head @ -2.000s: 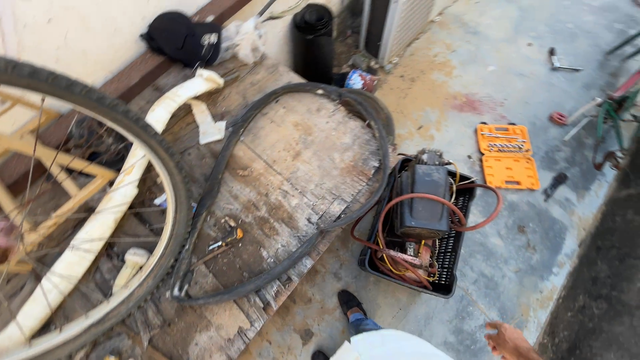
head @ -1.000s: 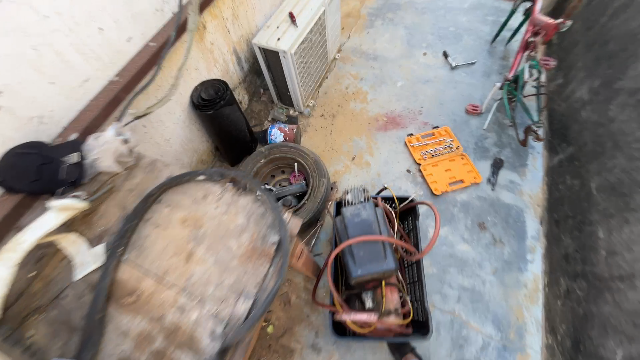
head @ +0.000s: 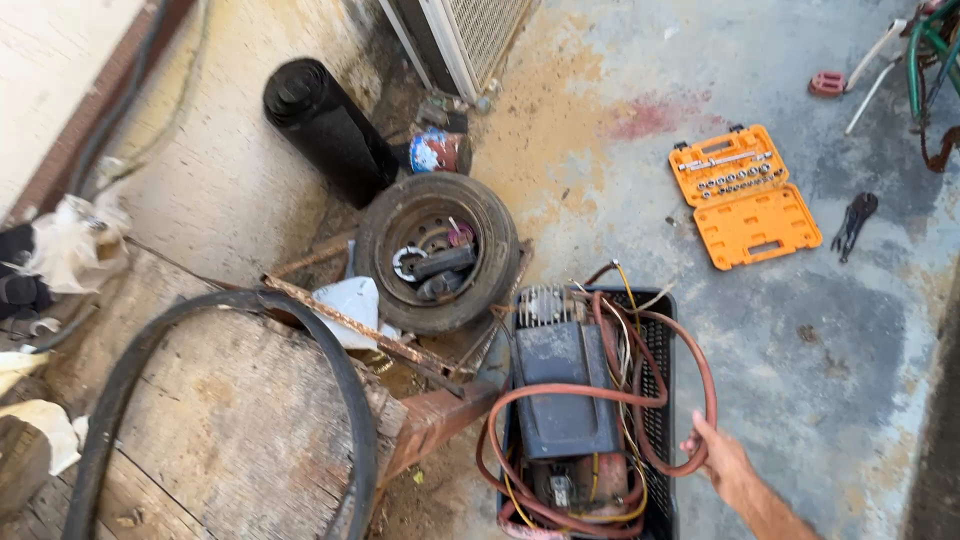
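Observation:
My right hand (head: 720,454) grips a loop of red rubber hose (head: 706,367) at the right side of a black plastic crate (head: 661,296). The hose coils over an air compressor (head: 566,390) with a dark cover, which sits in the crate among yellow and white wires. My left hand is out of view. A black bicycle tire (head: 360,405) lies on the worn wooden board (head: 232,420) to the left. Beyond the crate on the right, an orange socket set case (head: 757,225) lies unfolded on the floor, with dark pliers (head: 853,225) beside it.
A car wheel (head: 491,247) holding small parts lies behind the crate. Farther back are a black roll (head: 322,127), a paint can (head: 442,150) and a metal grille unit (head: 487,37). A rusty metal bar (head: 345,322) crosses near the board. A green bicycle frame (head: 913,71) with a red pedal (head: 827,84) is at the upper right.
My right hand, low at the right and apart from the hose two seconds ago, now holds the hose loop. The view has swung away from the spoked wheel.

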